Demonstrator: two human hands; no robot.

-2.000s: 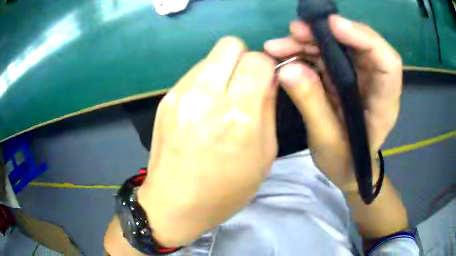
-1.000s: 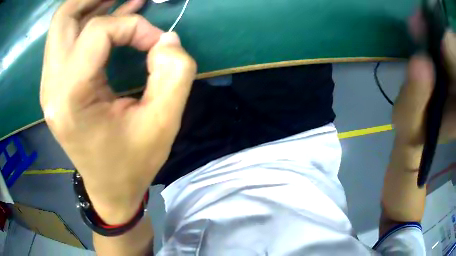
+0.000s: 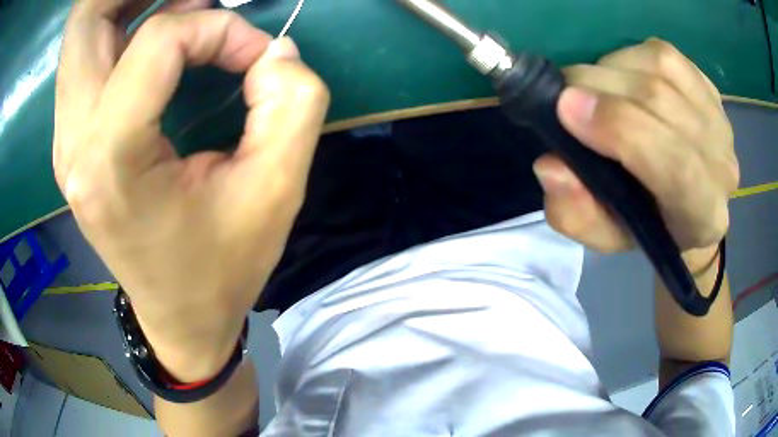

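My left hand [image 3: 188, 188] is at the left, above the bench edge. Its thumb and index finger pinch a thin silvery solder wire [image 3: 292, 19] that runs up out of the frame. My right hand [image 3: 644, 149] is at the right and holds the black handle of the soldering iron [image 3: 597, 171]. The iron's silver barrel with its knurled nut points up and left; its tip is cut off by the top edge. The iron's black cord loops at my right wrist. A small part of a white object [image 3: 234, 2] shows at the top edge, not clear what.
The green mat [image 3: 384, 68] has a tan front edge near my body. Below left are a blue stool-like frame [image 3: 30, 269] and a cardboard box [image 3: 85, 375] on the grey floor with yellow lines. White printed material [image 3: 757, 367] lies at the lower right.
The hands were together two seconds ago and are now apart. Over the last second my right hand has come back inward with the iron, its barrel now showing. My left hand has shifted slightly left.
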